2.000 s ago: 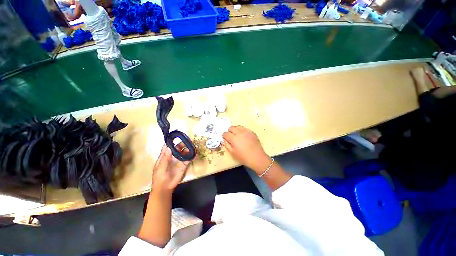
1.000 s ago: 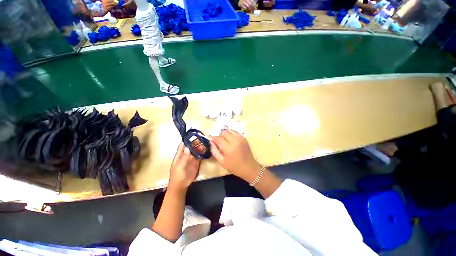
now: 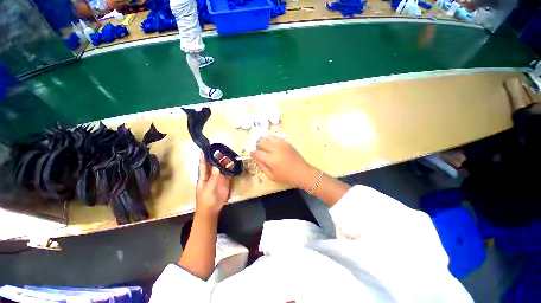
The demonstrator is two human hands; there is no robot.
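Observation:
My left hand (image 3: pixel 212 184) holds a black moulded part (image 3: pixel 200 134) from below by its oval loop. The forked tail of the part points up and away from me. My right hand (image 3: pixel 277 158) is at the right side of the loop, fingertips pinched, with a small pale thing between them and the loop, too small to make out. Tiny tan bits (image 3: pixel 256 176) lie on the bench under my right hand. White bottles (image 3: pixel 256 116) are just beyond it, washed out by glare.
A heap of black parts (image 3: pixel 89 168) lies at bench left. A pale figurine lower body (image 3: pixel 191 44) stands on the green belt (image 3: pixel 332 56). A blue bin (image 3: pixel 240 16) and blue clumps are opposite. Another person's arm (image 3: pixel 517 94) rests at far right. A blue stool (image 3: pixel 457 237) stands below.
My right hand went from the small pieces beside the bottles to the loop's rim, then drew slightly right. The view shifted. My left hand kept its hold on the black part.

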